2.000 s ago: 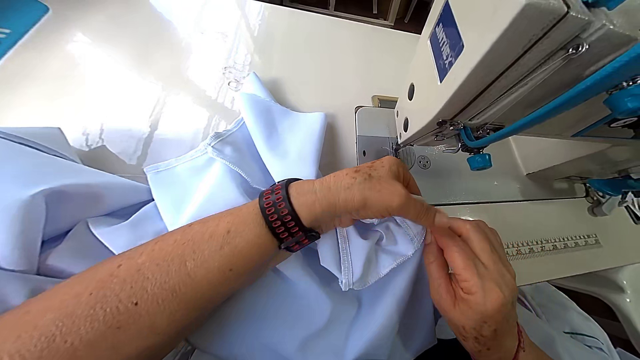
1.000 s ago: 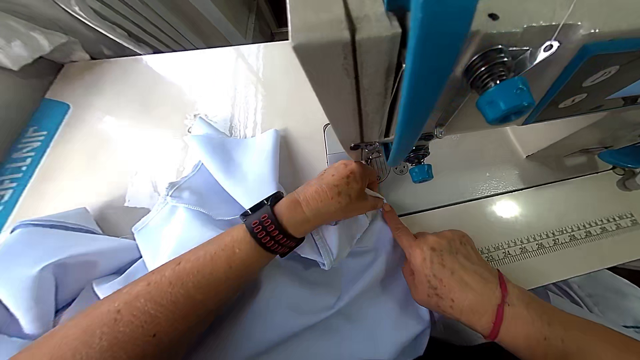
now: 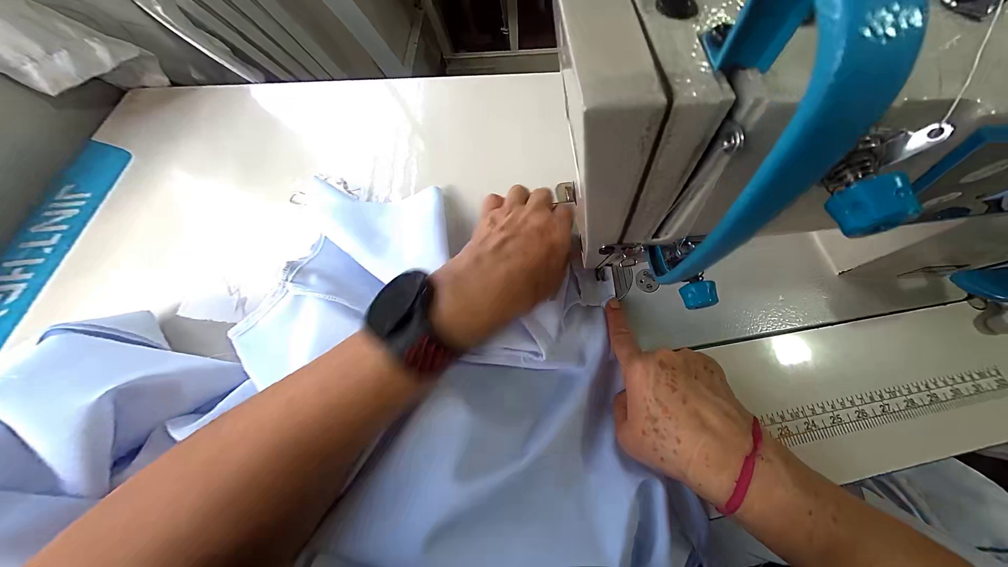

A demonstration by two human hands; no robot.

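Note:
Light blue fabric pieces [image 3: 488, 449] with stitched seams spread over the sewing table, one edge lying at the presser foot [image 3: 605, 272] of an industrial sewing machine [image 3: 630, 118]. My left hand [image 3: 520, 244], below a wrist with a black watch, is blurred beside the left of the machine head, fingers curled near a small metal part [image 3: 565, 193]; whether it grips anything is unclear. With its index finger extended, my right hand [image 3: 677, 409] presses the fabric edge just in front of the presser foot. The needle is not clearly visible.
A blue finger guard or lever [image 3: 795, 157] and a blue tension knob [image 3: 872, 206] project from the machine head. Along the right front runs a printed ruler [image 3: 882, 405]. Loose thread and scraps [image 3: 213, 303] lie left of the fabric.
My left hand has moved from the fabric at the presser foot up beside the machine head. My right index finger, earlier touching the left hand's fingertips, now rests on the fabric edge.

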